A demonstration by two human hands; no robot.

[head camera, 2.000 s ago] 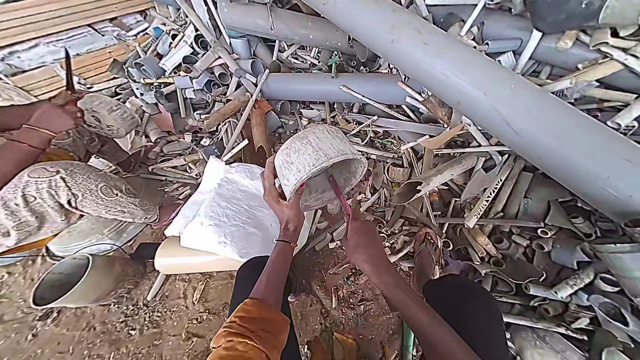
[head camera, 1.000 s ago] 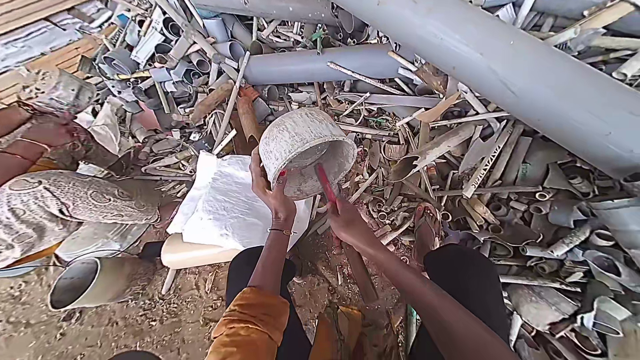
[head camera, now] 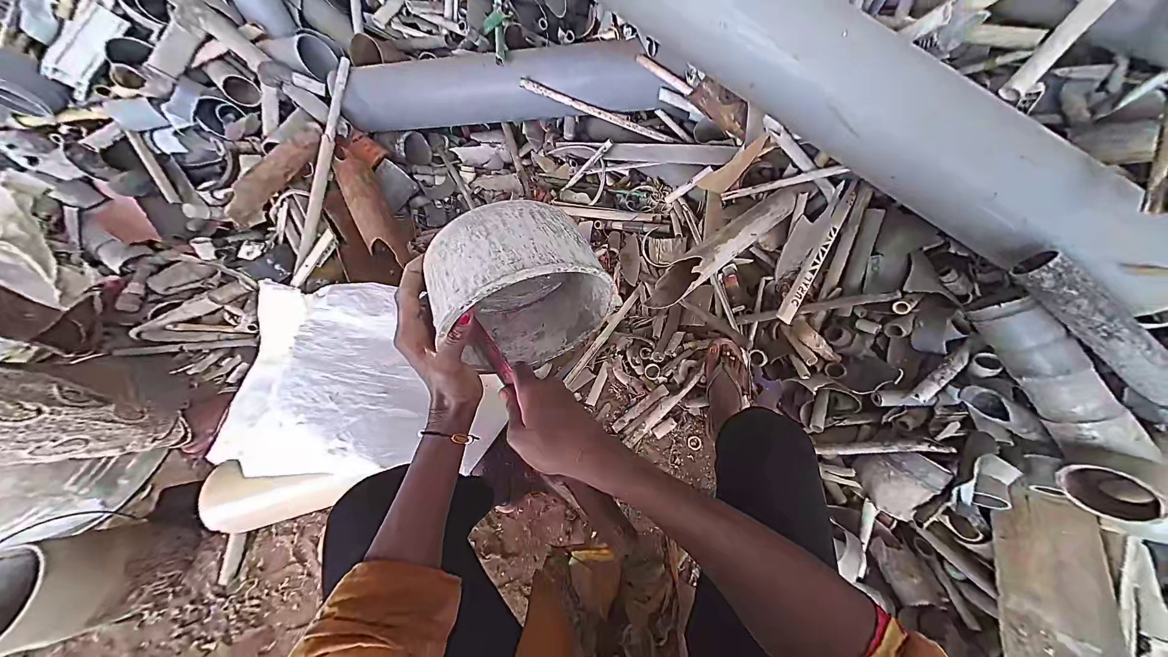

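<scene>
My left hand [head camera: 438,342] grips the left side of a short, wide piece of grey plastic pipe [head camera: 511,242], its open end tilted down to the right and crusted with whitish dirt. In my right hand [head camera: 557,424] is a narrow red tool [head camera: 491,351], possibly a blade or its handle; it lies against the near rim of the pipe piece, close to my left thumb. The tool's far end is hidden or too blurred to tell. Beneath and left of my hands, a white plastic sheet [head camera: 324,374] covers part of a cream-coloured object [head camera: 265,497].
A long, thick grey pipe [head camera: 876,119] crosses the upper right, with a shorter grey pipe [head camera: 493,87] at its left. Heaps of broken pipe pieces surround my feet. A wide cut pipe [head camera: 82,584] lies at lower left, near a person's patterned cloth [head camera: 82,415].
The red tool has moved from inside the pipe piece's opening to its near left rim, beside my left thumb. The view has shifted to the right, and the other person's hands are out of sight.
</scene>
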